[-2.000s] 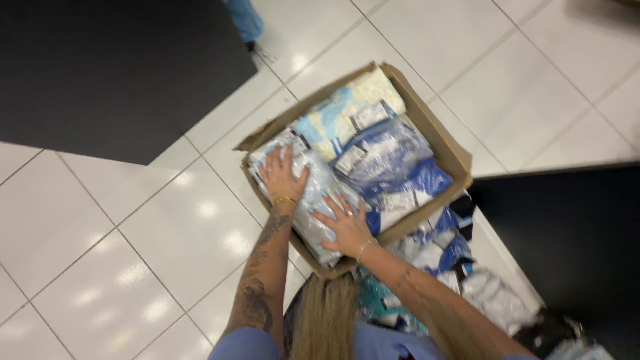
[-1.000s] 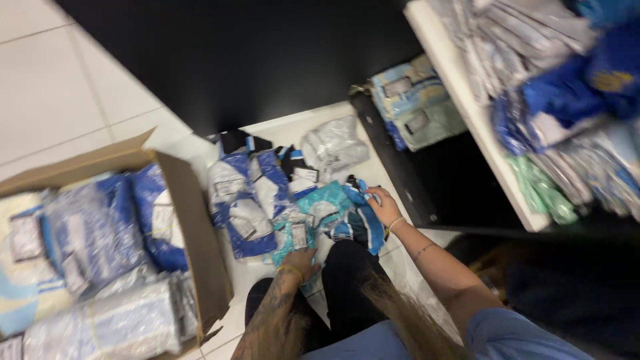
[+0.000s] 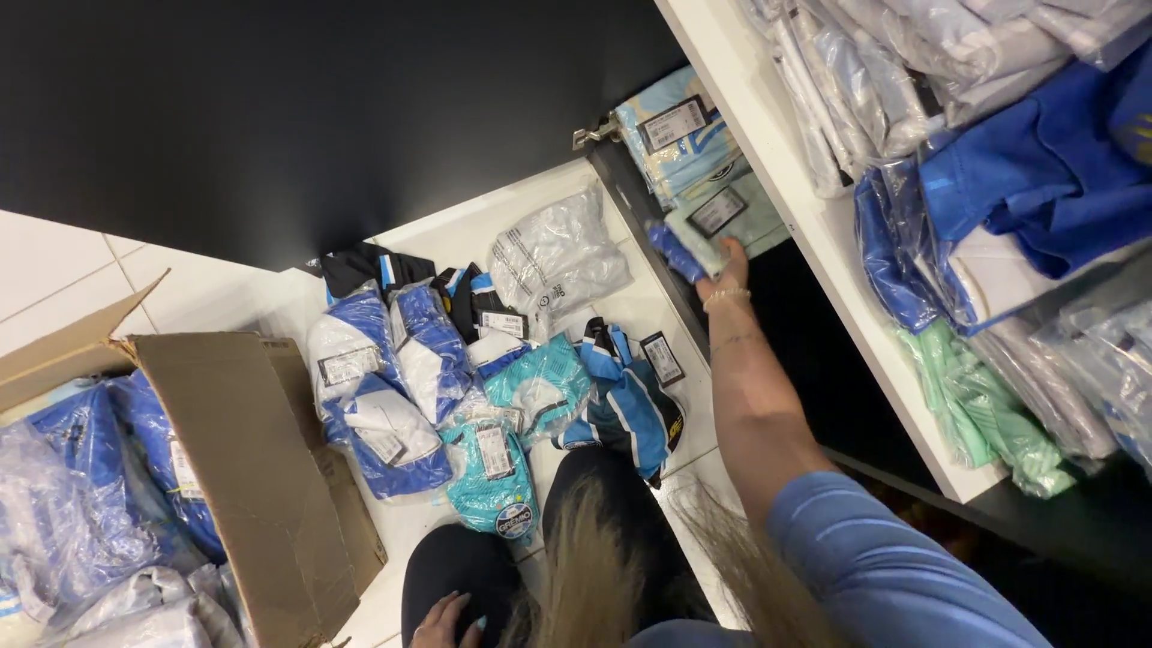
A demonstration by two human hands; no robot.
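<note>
My right hand (image 3: 727, 270) reaches into the lower cabinet compartment, touching a bagged pale green garment (image 3: 693, 236) beside a bagged blue one (image 3: 675, 252); whether it grips either is unclear. Behind them lies a folded light blue and cream garment (image 3: 661, 153) with a tag. My left hand (image 3: 448, 621) rests on my thigh at the bottom edge, holding nothing visible. Between my knees and the black panel lie blue-and-white bagged garments (image 3: 396, 450), turquoise bagged garments (image 3: 540, 387), a blue, black and white striped jersey (image 3: 630, 405), black garments (image 3: 472, 301) and a clear-grey plastic bag (image 3: 558, 261).
An open cardboard box (image 3: 234, 477) full of bagged garments stands at the left. A black door panel (image 3: 270, 108) spans the upper left, with a metal hinge (image 3: 596, 135) at its corner. On the right, a white shelf (image 3: 810, 243) holds bagged white, blue (image 3: 1017, 189) and green clothing.
My right hand has moved from beside the striped jersey into the cabinet compartment. My left hand has left the turquoise garments for my thigh. Two seconds ago both hands were on the box's contents.
</note>
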